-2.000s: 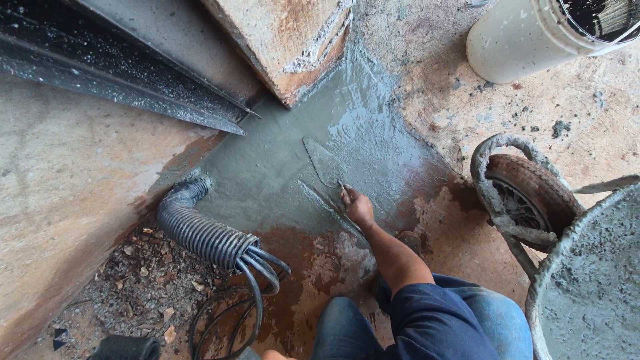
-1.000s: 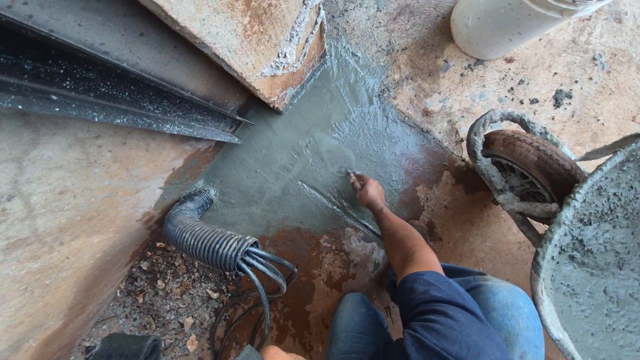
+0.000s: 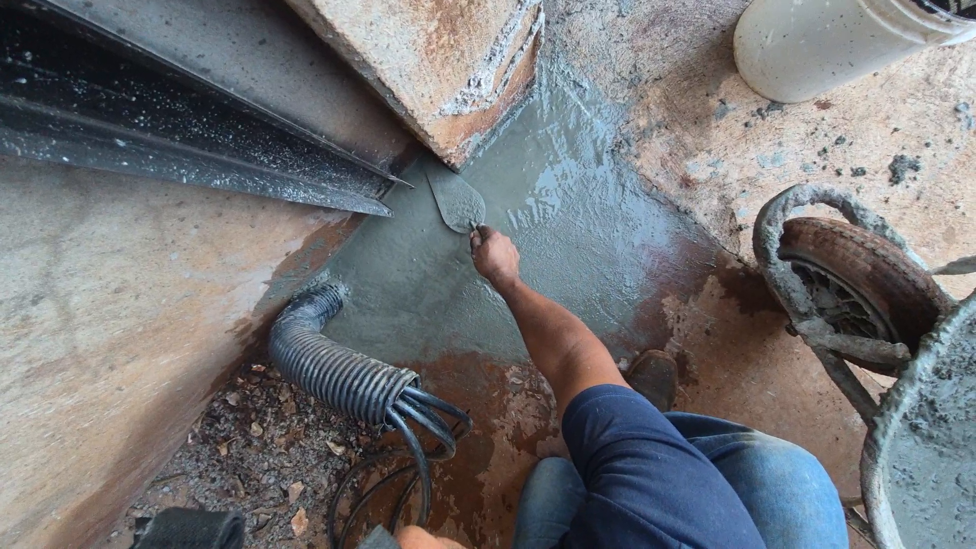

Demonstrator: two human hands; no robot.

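My right hand (image 3: pixel 497 256) is closed around the handle of a pointed masonry trowel (image 3: pixel 459 204). The trowel's blade lies on wet grey cement (image 3: pixel 579 221), just below the lower corner of a concrete pillar (image 3: pixel 465 84). At the bottom edge, a bit of skin (image 3: pixel 427 538) shows, probably part of my left arm or hand; what it holds cannot be seen. A black corrugated conduit (image 3: pixel 335 370) rises from the cement's left edge, with several black cables (image 3: pixel 427 427) coming out of its open end.
Dark steel channels (image 3: pixel 191 130) run along the wall (image 3: pixel 114 305) at upper left. A white bucket (image 3: pixel 808 49) stands at upper right. On the right is a wheelbarrow with a cement-crusted wheel (image 3: pixel 862 274) and a tray of wet cement (image 3: pixel 942 450). Gravel and dry leaves (image 3: pixel 259 450) lie below the conduit.
My right hand has moved with the trowel up and to the left across the cement, from its middle to beside the pillar's corner.
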